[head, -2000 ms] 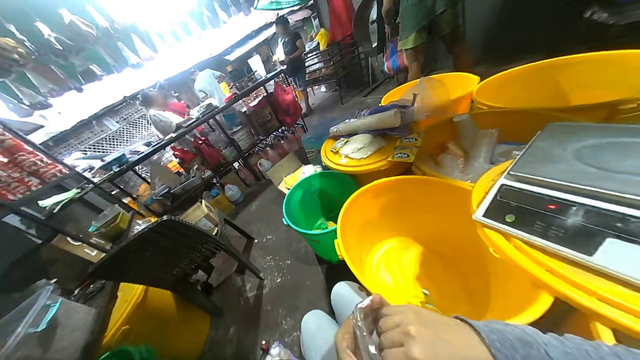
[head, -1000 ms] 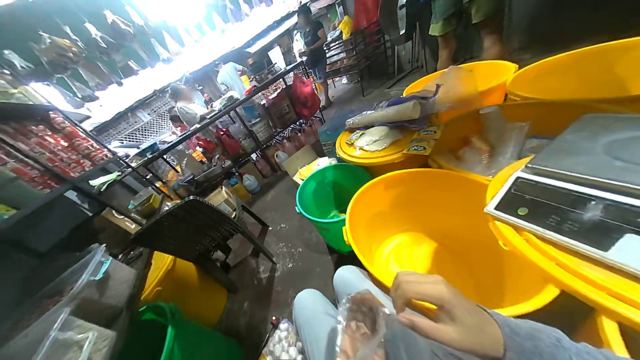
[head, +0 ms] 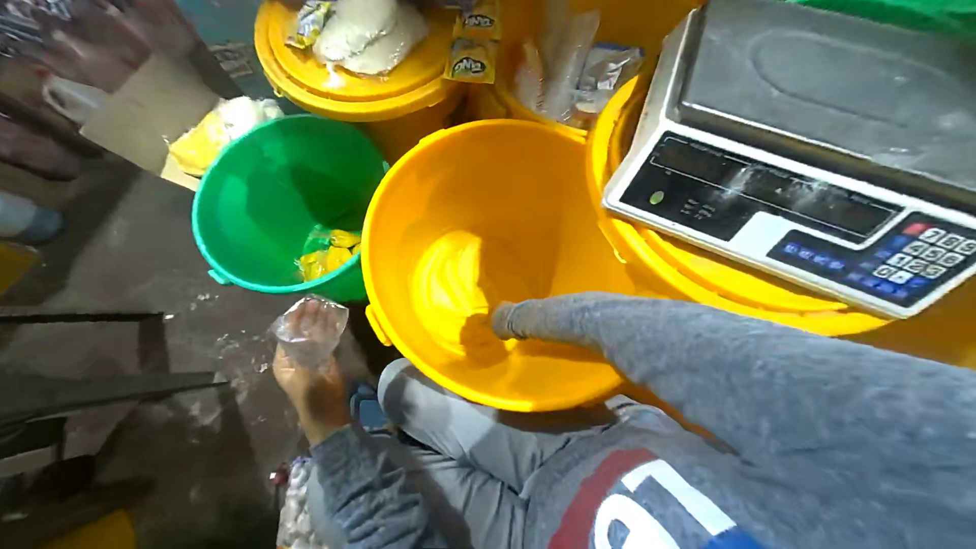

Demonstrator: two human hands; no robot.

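Observation:
My left hand (head: 309, 374) is at the lower left, below the green bucket, with a clear plastic bag (head: 311, 329) over its fingers. My right forearm reaches into the large yellow tub (head: 534, 175); my right hand (head: 488, 335) is down inside it, brownish and blurred, and its fingers cannot be made out. Pale yellow material (head: 450, 282) lies on the tub's bottom. Left of the tub stands the green bucket (head: 252, 183), holding several small yellow packets (head: 332, 255) in clear plastic.
A digital scale (head: 762, 191) rests on a yellow tub at the right. Behind the green bucket, a lidded yellow bucket (head: 305, 84) carries a white plastic bundle (head: 370, 34). Yellow sachets (head: 473, 46) hang beside it. A cardboard box (head: 149, 114) stands at the left.
The view has tilted down strongly. My right hand has gone from beside my left hand, above my lap, into the yellow tub. My left hand is now apart from it, with the clear bag.

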